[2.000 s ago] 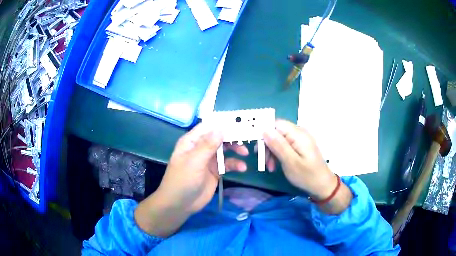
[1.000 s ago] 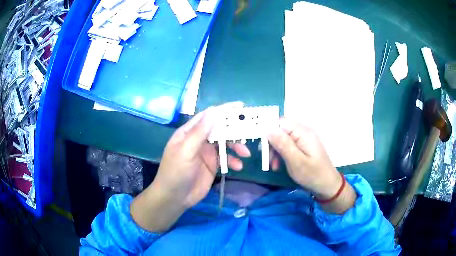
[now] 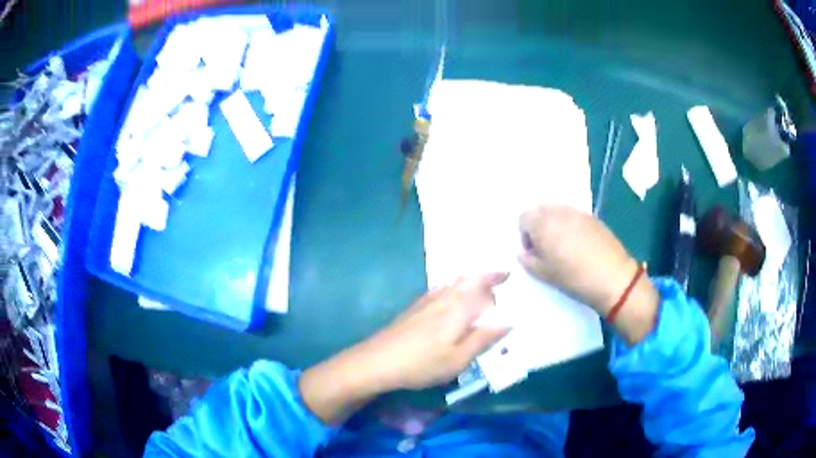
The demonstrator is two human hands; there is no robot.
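Note:
The white unit (image 3: 506,358) with a small dark hole lies tilted at the front edge of the white sheet stack (image 3: 501,179), one white leg pointing to the lower left. My left hand (image 3: 420,340) is over the stack's front left, its fingers apart; its lowest finger touches or covers the unit's upper left, and its grip is unclear. My right hand (image 3: 573,255) is above the stack with curled fingertips pinched together; anything between them is hidden or too small to tell.
A blue tray (image 3: 201,268) of white pieces is at left, with a large blue bin (image 3: 72,295) beyond it. A brass nozzle (image 3: 413,156) lies at the stack's left edge. Thin rods, white scraps (image 3: 641,156), a dark pen-shaped tool (image 3: 685,224), a hammer (image 3: 729,241) and a small bottle (image 3: 768,139) are at right.
My hands have parted and moved over the sheet stack. The unit, earlier held between both hands, is now low at the stack's front edge. The view has shifted, showing more bench at the back.

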